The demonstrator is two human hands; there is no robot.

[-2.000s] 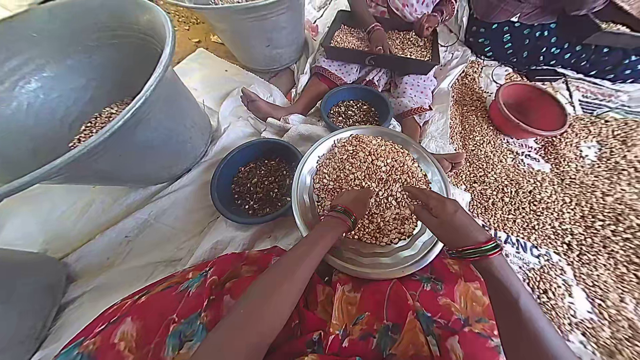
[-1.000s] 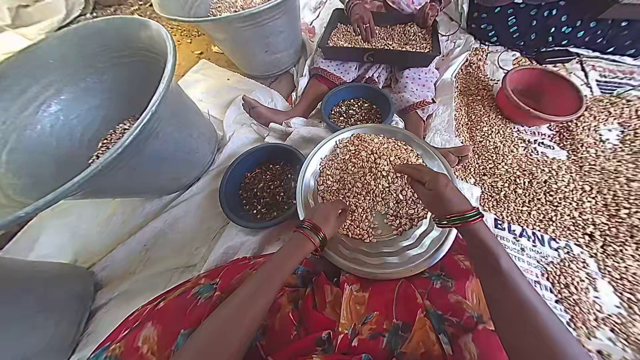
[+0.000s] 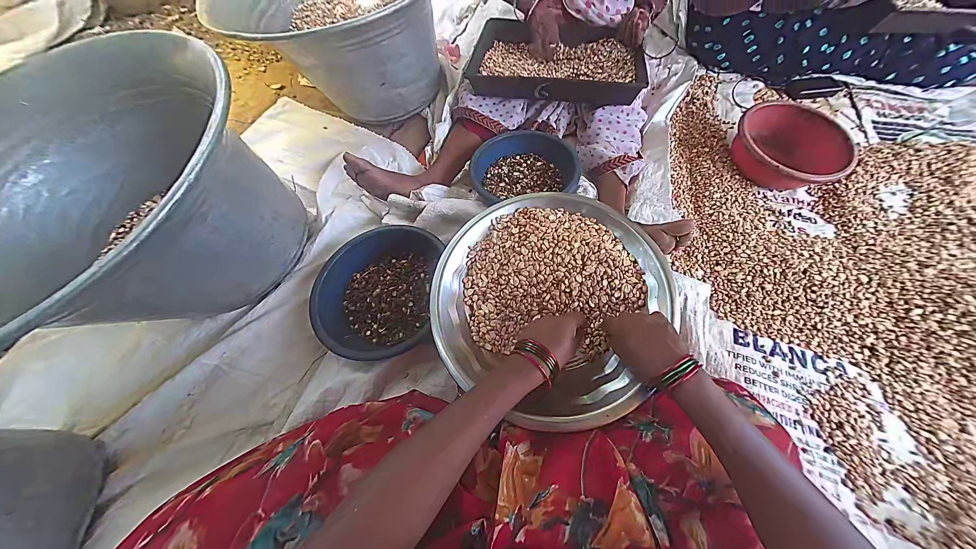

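A round steel plate point(image 3: 450, 305) rests on my lap, heaped with pale brown seeds or nuts point(image 3: 553, 263). My left hand point(image 3: 555, 335) is in the plate at the near edge of the heap, its fingers bent down into the pieces. Close to its right, my right hand point(image 3: 644, 345) also bends its fingers down at the heap's near right edge. Whether either hand grips any pieces is hidden by the fingers. Just left of the plate stands a blue bowl point(image 3: 328, 305) holding dark brown bits.
A second blue bowl point(image 3: 488, 145) stands beyond the plate, near a person with a black tray point(image 3: 549, 90) of pieces. Large grey tubs point(image 3: 229, 229) stand at left and back. At right, many pieces point(image 3: 778, 282) lie spread over printed sacks beside a red bowl point(image 3: 797, 145).
My hands have drawn closer together at the near side of the heap. The right hand has come down from the heap's right side, and the pieces are heaped more toward the far side.
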